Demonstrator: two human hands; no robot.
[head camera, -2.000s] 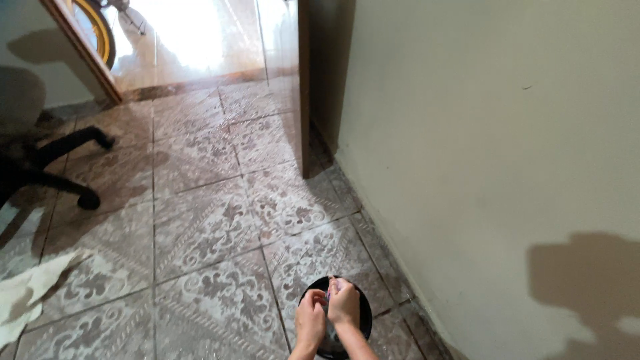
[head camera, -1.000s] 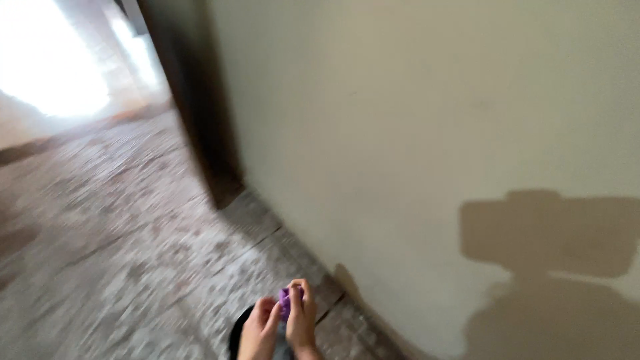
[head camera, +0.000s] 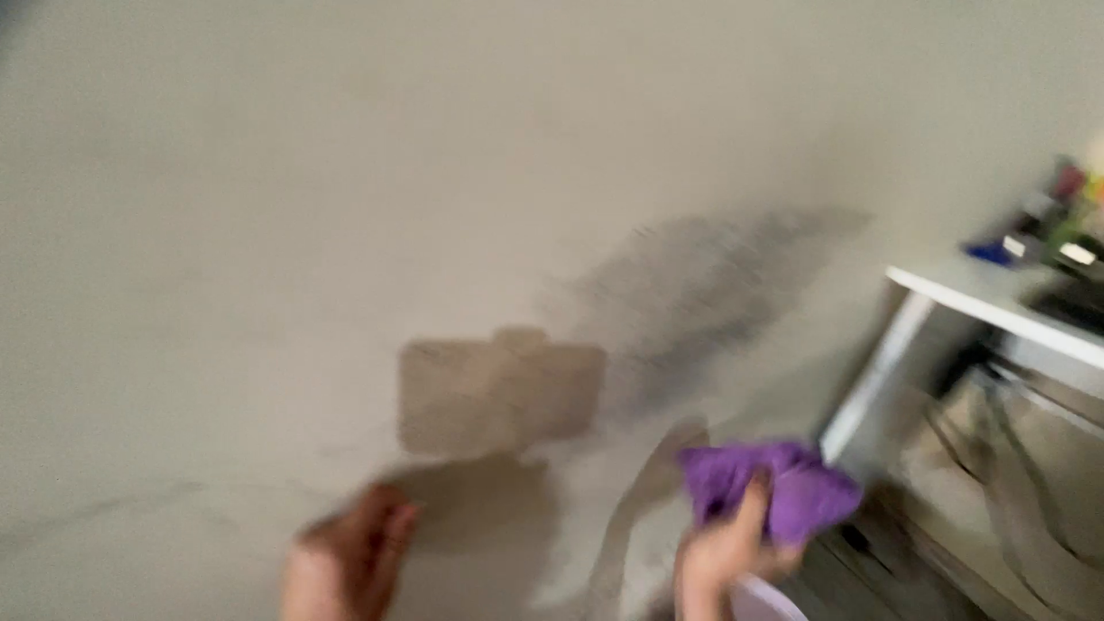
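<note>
My right hand (head camera: 733, 548) grips a crumpled purple cloth (head camera: 798, 492) at the lower right, in front of the wall and left of a white desk leg. Apart from it, my left hand (head camera: 358, 548) is at the lower left with its fingers curled; blur hides whether anything is in it. A pale wall (head camera: 302, 216) with a dark grey smudge (head camera: 699, 276) fills most of the view. Below my right hand shows the curved rim of a whitish container (head camera: 768, 599), mostly out of frame.
A white desk (head camera: 1000, 315) stands at the right with blurred coloured items on top. Cables (head camera: 1005, 457) hang beneath it. Dark floor (head camera: 845, 569) shows at the lower right. My shadow falls on the wall.
The view has swung far to the right, from the tiled floor and doorway to the wall and desk. My hands, close together before, are now apart, and the purple cloth is spread wider.
</note>
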